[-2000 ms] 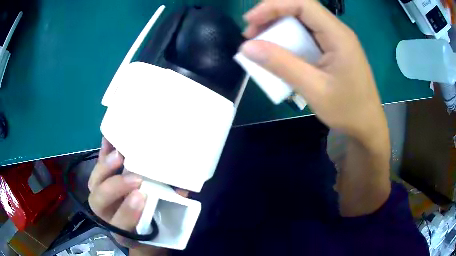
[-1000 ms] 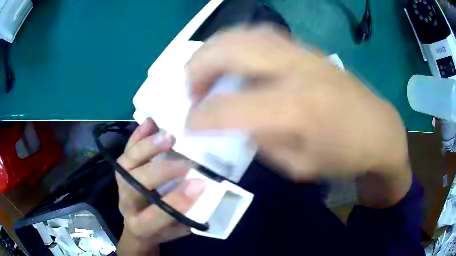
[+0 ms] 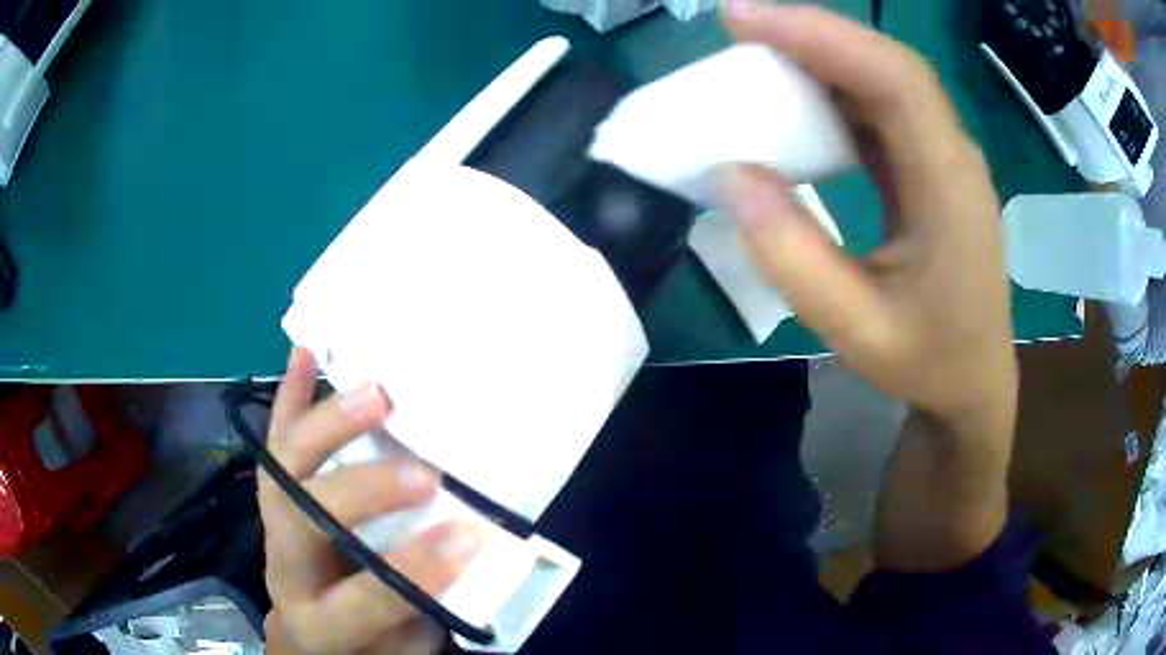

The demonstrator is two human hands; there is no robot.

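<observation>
A dome camera with a white housing (image 3: pixel 473 333) is held tilted over the table's front edge. Its black dome (image 3: pixel 620 205) points up and right, partly hidden behind a white block. A flat white antenna (image 3: pixel 512 96) sticks out at its upper left. My left hand (image 3: pixel 365 512) is closed around the white bracket (image 3: pixel 518 595) at the lower end, with a black cable (image 3: pixel 345 544) looping over the fingers. My right hand (image 3: pixel 895 243) grips the white block, seemingly a sponge (image 3: pixel 735 122), over the dome; whether they touch is unclear.
A white cloth (image 3: pixel 748 275) lies on the green table (image 3: pixel 179 230) behind the dome. A squeeze bottle (image 3: pixel 1074 246) and another camera (image 3: pixel 1087 109) are at the right. More camera parts show at the top left and top centre. A red stool (image 3: pixel 64 461) and a bin (image 3: pixel 179 627) are below left.
My right hand has moved off the housing, up and right to beside the dome, still gripping the block. The held camera has shifted slightly left and down. The cloth is more exposed.
</observation>
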